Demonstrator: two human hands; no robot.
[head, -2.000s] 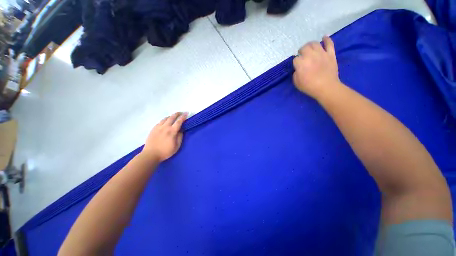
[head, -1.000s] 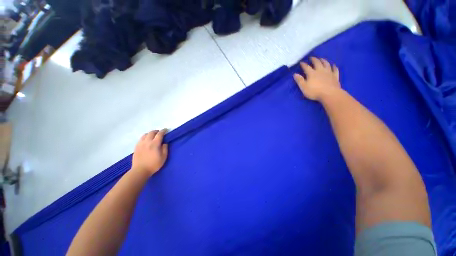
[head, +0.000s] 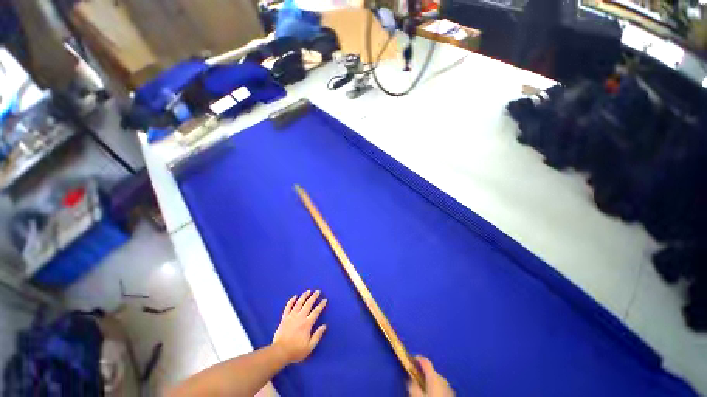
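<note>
The royal blue fabric lay (head: 434,264) runs lengthwise over the white table, its stacked plies showing along the right edge. My left hand (head: 301,326) rests flat on the fabric near its left edge, fingers spread, holding nothing. My right hand (head: 431,380), cut off by the bottom edge, grips the near end of a long yellow-brown wooden stick (head: 353,275). The stick lies over the fabric, pointing to the far end. Two weights, a grey-brown block (head: 289,113) and a flatter dark grey bar (head: 200,157), sit on the far corners.
A dark navy pile (head: 612,147) lies on the table (head: 496,174) at right. A small cutting tool (head: 356,77) with a cord stands beyond the fabric. Folded blue cloth (head: 240,85) lies at the far end. A blue crate (head: 81,248) stands on the floor at left.
The view has turned toward the weighted end. My left hand has left the ply edge and lies flat on the fabric. My right hand now holds the wooden stick.
</note>
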